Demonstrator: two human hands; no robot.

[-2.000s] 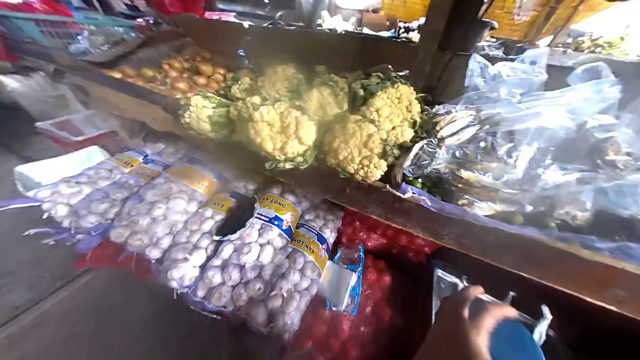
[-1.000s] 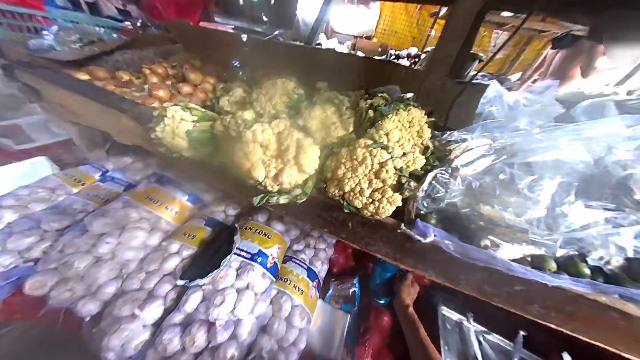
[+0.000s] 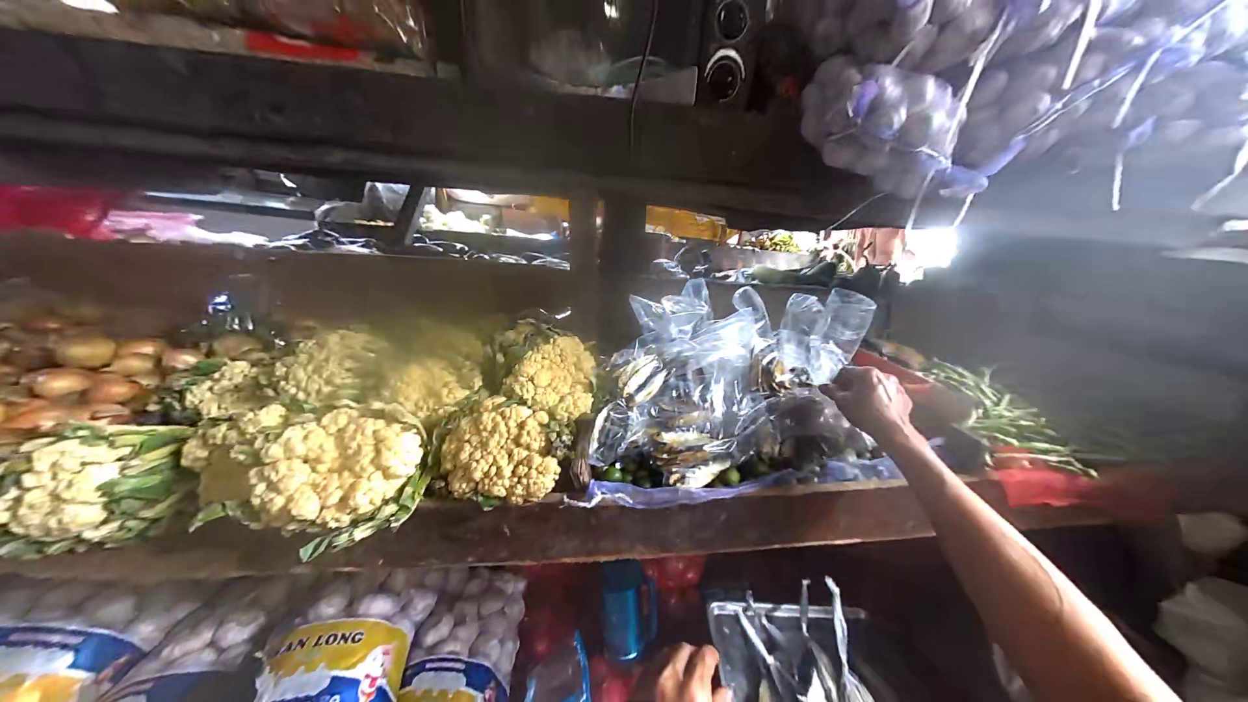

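Note:
My right hand [image 3: 871,398] reaches across the shelf from the lower right, its fingers closed on the edge of a clear plastic bag [image 3: 804,341]. Beside it lie more clear bags of dried fish [image 3: 682,429], over small green citrus fruits [image 3: 726,478]. At the bottom edge is my left hand [image 3: 682,675], fingers bent, by the left side of a tray with plastic-wrapped contents [image 3: 780,614]; its grip is partly cut off by the frame. A blue mug [image 3: 624,609] stands upright just above that hand, among red net bags [image 3: 678,575].
Cauliflowers [image 3: 336,468] and onions [image 3: 83,375] fill the shelf's left part. Below are net bags of garlic [image 3: 468,624]. Green beans [image 3: 1004,409] lie right of the fish. The wooden shelf edge [image 3: 682,536] runs across; garlic bags [image 3: 877,117] hang overhead under a dark beam [image 3: 390,127].
A hand was beside the blue mug one second ago; the mug now stands free of both hands. My right hand is now up at the plastic bags. The view has tilted up and turned right.

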